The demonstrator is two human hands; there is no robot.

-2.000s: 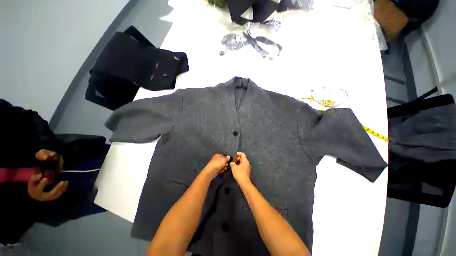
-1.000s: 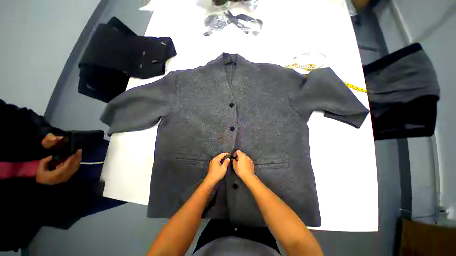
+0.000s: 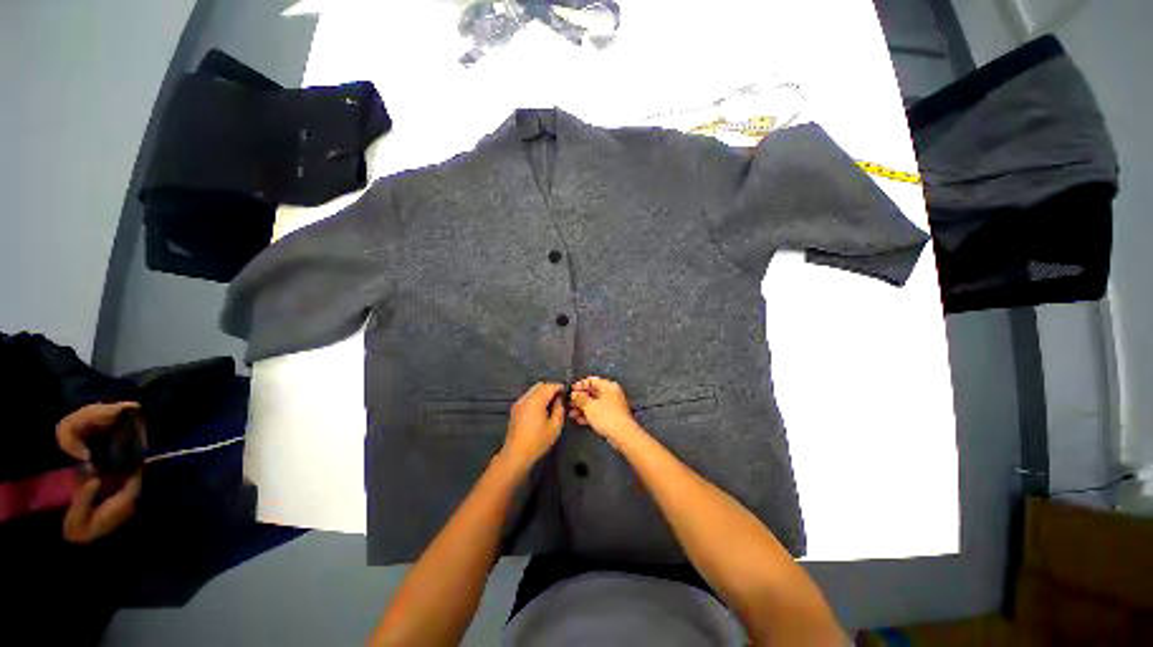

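A grey V-neck jacket (image 3: 658, 303) lies face up and spread out, its neckline at the far side and its hem nearest me. Two dark buttons show above my hands on the front placket, and a lower button (image 3: 580, 469) shows below them. My left hand (image 3: 537, 417) and my right hand (image 3: 599, 407) meet at the front edge, level with the pockets, and pinch the placket between the fingertips. The button under my fingers is mostly hidden.
A white table (image 3: 872, 442) bears the jacket. A yellow tape measure (image 3: 889, 171) lies by the right sleeve. Folded dark garments (image 3: 259, 158) are at left, a grey and black garment (image 3: 1018, 177) at right. Plastic-wrapped dark straps (image 3: 537, 23) lie beyond. Another person's hands (image 3: 101, 470) hold a dark object.
The view has shifted. My hands have moved from the upper front down the placket to pocket level since the earliest frame. The second button now shows on the closed front above them.
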